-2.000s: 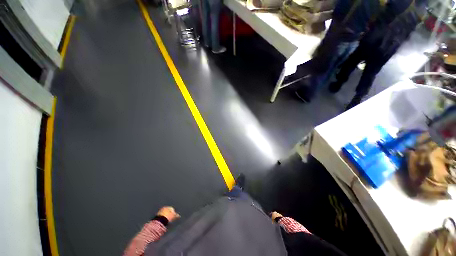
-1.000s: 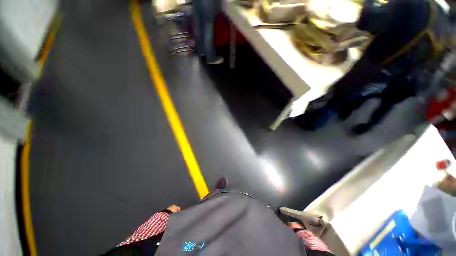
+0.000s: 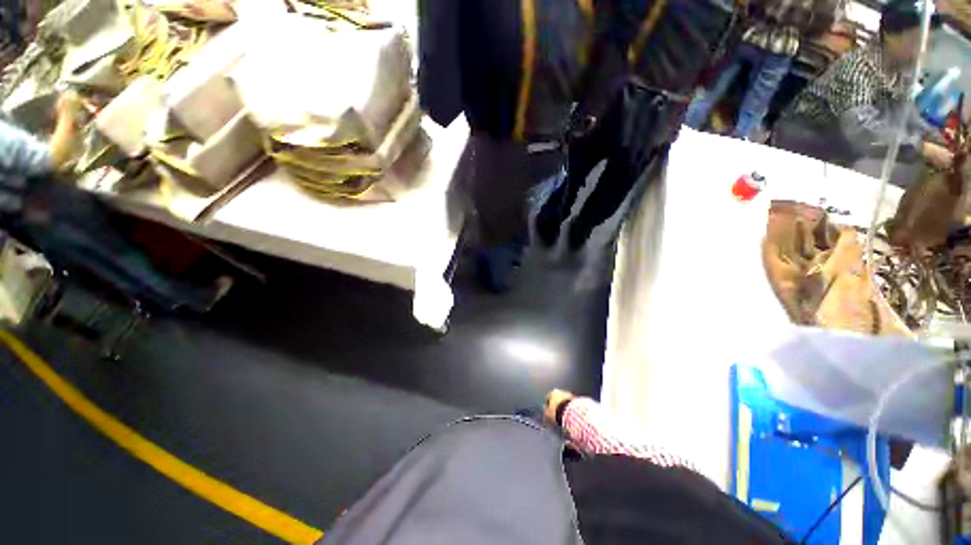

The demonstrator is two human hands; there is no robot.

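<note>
My right hand (image 3: 557, 406) shows small and partly hidden at the edge of my grey apron (image 3: 468, 479), below a red and white checked sleeve; its fingers are too small to read. My left hand is not in view. Nearest on the right is a white table (image 3: 681, 309) with a blue object (image 3: 783, 458) and a slumped brown bag body (image 3: 820, 266) on it. A small red item (image 3: 749, 186) lies behind them.
A white table (image 3: 319, 240) at the upper left bears piled beige pieces (image 3: 319, 80) with yellowish edges. People in dark clothes (image 3: 596, 75) stand between the tables. A seated person (image 3: 64, 213) is at the left. A yellow line (image 3: 160, 452) crosses the floor.
The view has swung to the right, towards the gap between the two tables. The yellow line has shifted to the lower left. My left hand has gone out of view.
</note>
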